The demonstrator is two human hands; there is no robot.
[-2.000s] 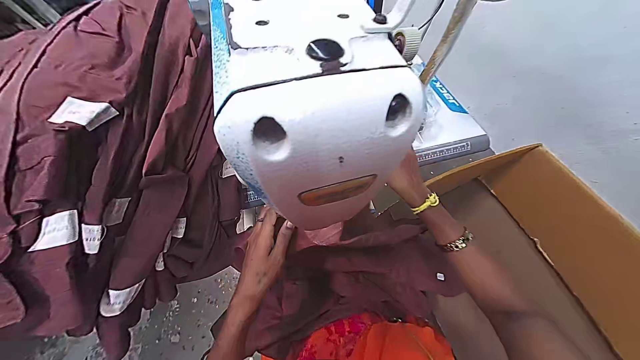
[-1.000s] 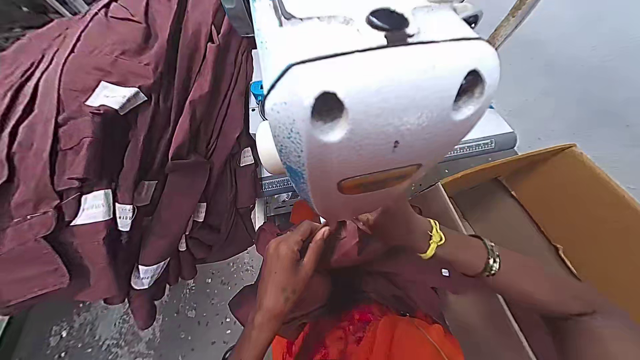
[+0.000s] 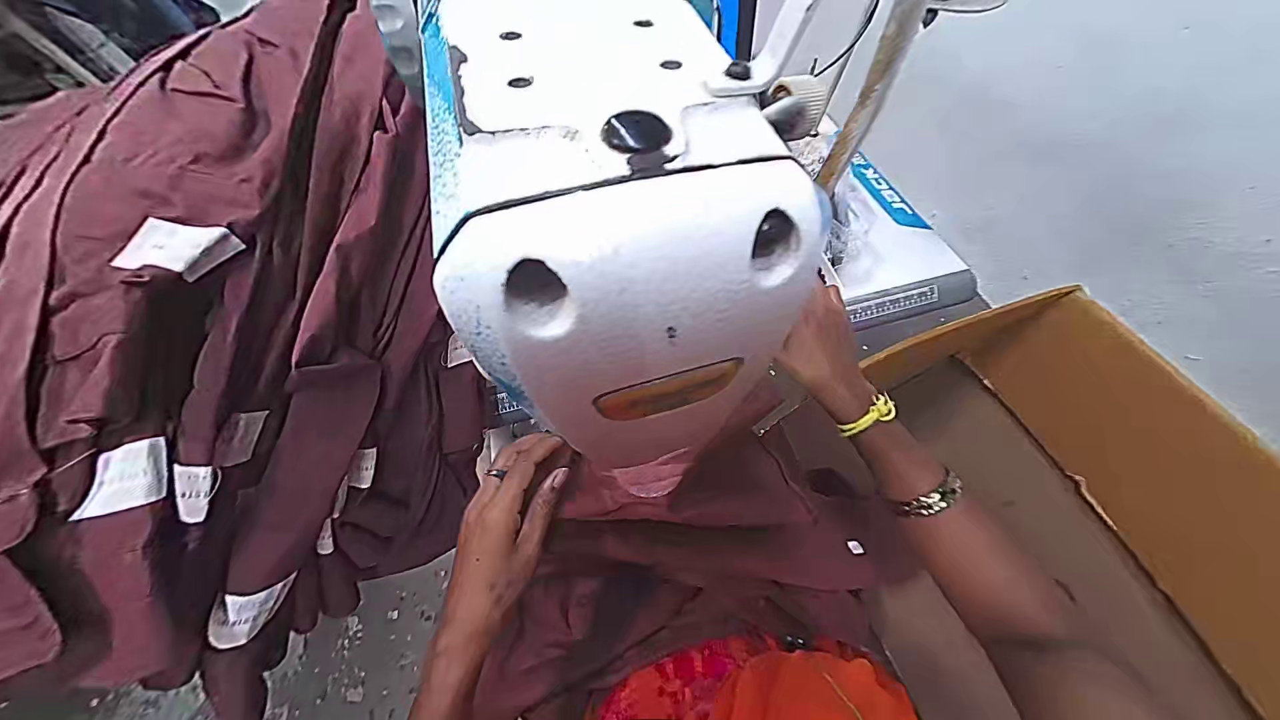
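The white head of a Jack sewing machine point(image 3: 640, 300) fills the upper middle of the view and hides its needle area. A maroon garment point(image 3: 700, 540) lies under and in front of it, down over the lap. My left hand point(image 3: 515, 500), with a ring, rests at the garment's left edge beside the machine head; its fingertips are partly hidden, so a grip cannot be made out. My right hand point(image 3: 825, 350), with a yellow thread and a bracelet at the wrist, reaches behind the head's right side, its fingers mostly hidden.
Maroon garments point(image 3: 230, 330) with white labels hang in a thick pile at the left. An open cardboard box point(image 3: 1130, 400) stands close to my right forearm. Behind the right hand, the machine's base point(image 3: 905, 290) carries a measuring scale.
My right hand has moved away from the left one, up along the right side of the machine head. The left hand's thumb and fingers have shifted to the head's lower left. The view has swung.
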